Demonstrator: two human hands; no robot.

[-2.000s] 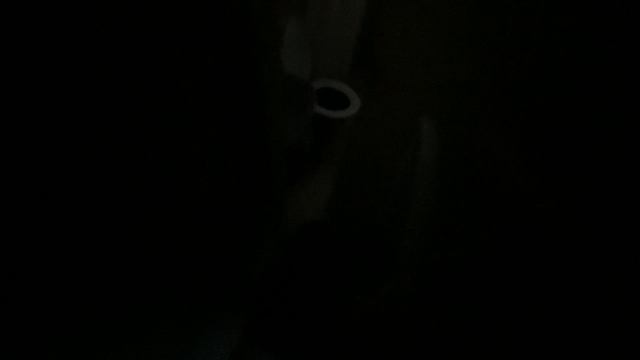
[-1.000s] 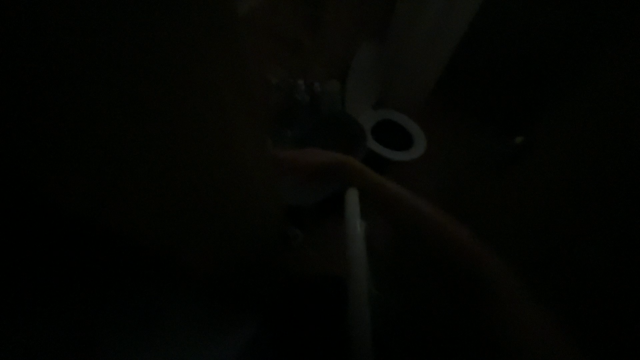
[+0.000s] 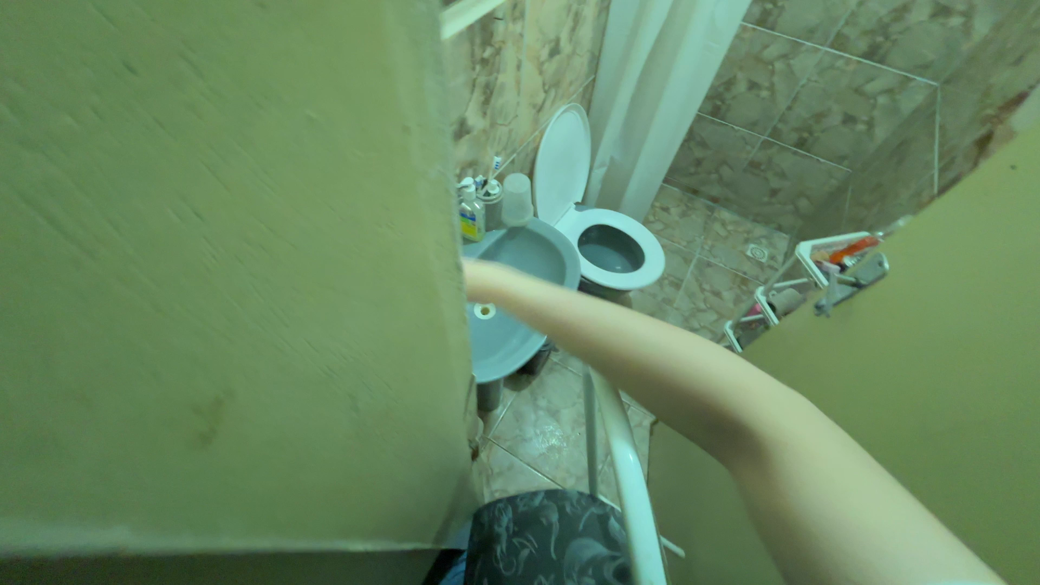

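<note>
My right forearm crosses from the lower right over a grey-blue washbasin (image 3: 508, 361). Only the wrist side of my right hand (image 3: 478, 280) shows at the edge of a green wall (image 3: 244, 268); its fingers are hidden behind that edge, so whatever they touch cannot be seen. My left hand is out of view. Behind the basin's bowl stand a pump soap bottle (image 3: 472, 215), a holder with a toothbrush (image 3: 490, 195) and a translucent cup (image 3: 517, 199). A toilet (image 3: 646, 264) with its lid (image 3: 563, 158) raised is beyond the basin.
A white curtain (image 3: 658, 97) hangs by the tiled shower area. Wire racks (image 3: 772, 305) with toiletries jut from the right wall. A white upright edge (image 3: 630, 471) stands below my forearm, beside dark patterned cloth (image 3: 544, 536). The floor (image 3: 552, 431) is tiled.
The room has gone from nearly dark to lit. My right arm, not discernible in the oldest frame, reached across the view one second ago and still does.
</note>
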